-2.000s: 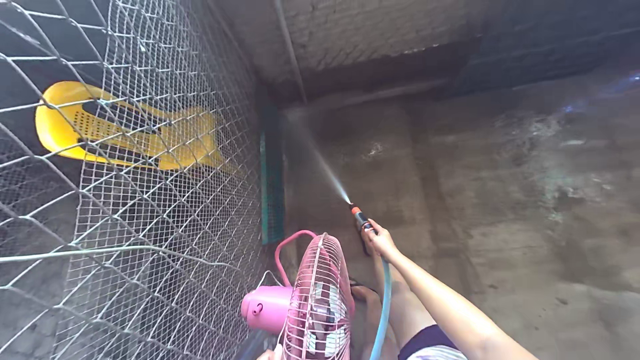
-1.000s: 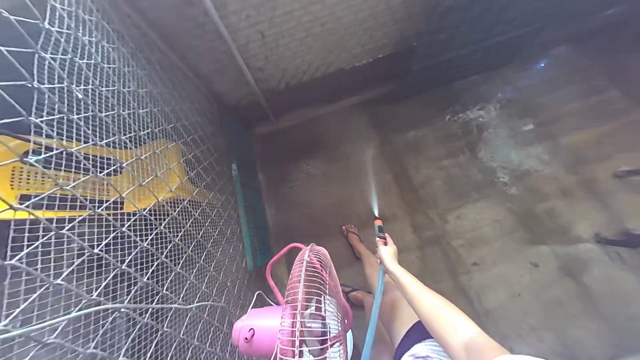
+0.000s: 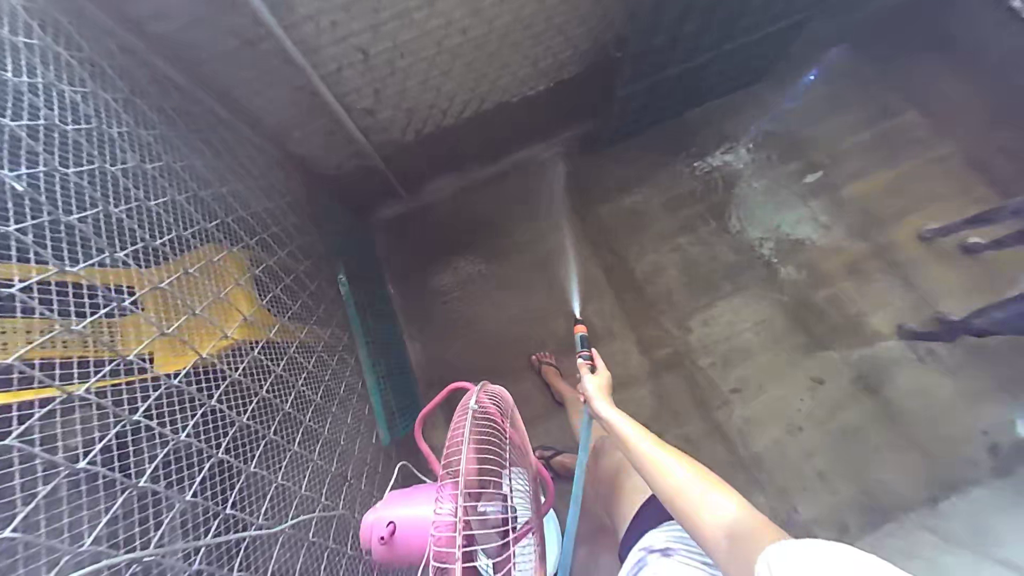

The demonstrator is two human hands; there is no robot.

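Observation:
My right hand (image 3: 596, 382) grips the black-and-orange hose nozzle (image 3: 582, 340), which sprays water forward onto the wet concrete floor (image 3: 496, 272). From the nozzle a blue-grey hose (image 3: 578, 488) runs down past my bare legs to the bottom edge. Left of the hose, at the bottom, is a pink electric fan (image 3: 472, 480) with a wire guard and a rounded motor housing. My left hand is not in view.
A chain-link fence (image 3: 152, 448) fills the left side, a yellow plastic chair (image 3: 196, 308) behind it. A green mesh panel (image 3: 380, 368) stands at the fence's far end. Dark legs of some object (image 3: 972, 316) reach in at the right. A brick wall (image 3: 472, 64) rises ahead.
The spray pointed up and to the left two seconds ago; now it points nearly straight ahead. The view has swung right, bringing the dark legs at the right into sight.

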